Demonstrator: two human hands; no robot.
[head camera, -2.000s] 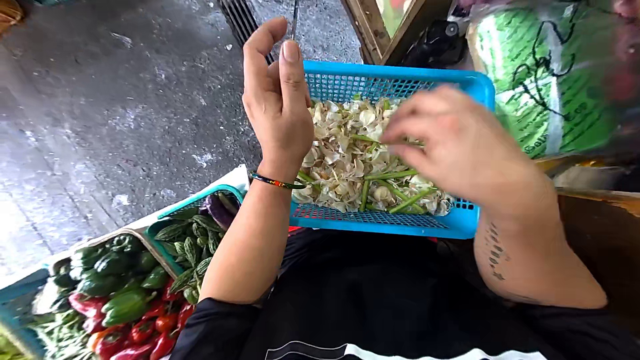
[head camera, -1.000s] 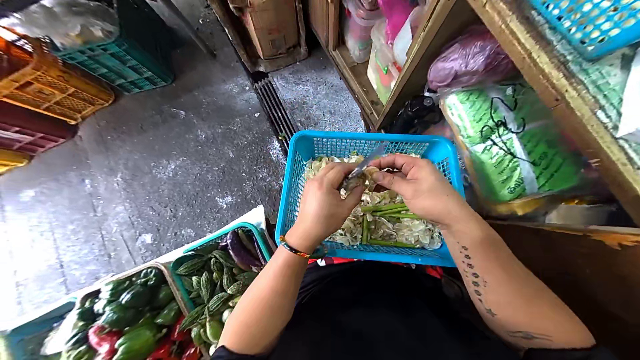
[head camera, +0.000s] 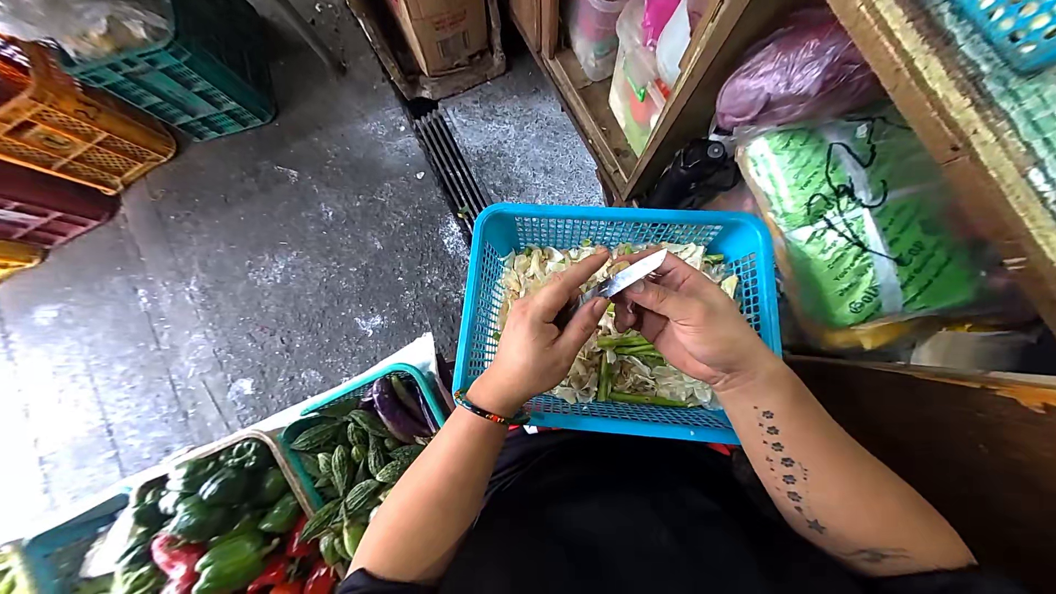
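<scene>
A blue plastic basket (head camera: 615, 425) lies below my hands, holding dry, pale garlic-like skins (head camera: 528, 272) and several green stalks (head camera: 639, 399). My left hand (head camera: 540, 334) is closed around a small knife (head camera: 634, 274), its blade pointing up and to the right over the basket. Just beside the blade, my right hand (head camera: 689, 318) pinches a small pale piece with thumb and fingers; the piece is mostly hidden, perhaps a garlic clove.
Bitter melons (head camera: 363, 462), eggplants (head camera: 400, 408) and bell peppers (head camera: 235, 561) fill baskets at lower left. Plastic crates (head camera: 82, 136) stand upper left. A floor grate (head camera: 450, 161), a wooden shelf (head camera: 681, 91) and a green wrapped pack (head camera: 866, 223) lie beyond the basket.
Two seconds ago my hands were apart, the right over the skins; by one second ago they had come together over the basket. The knife blade now shows more plainly. The view has shifted.
</scene>
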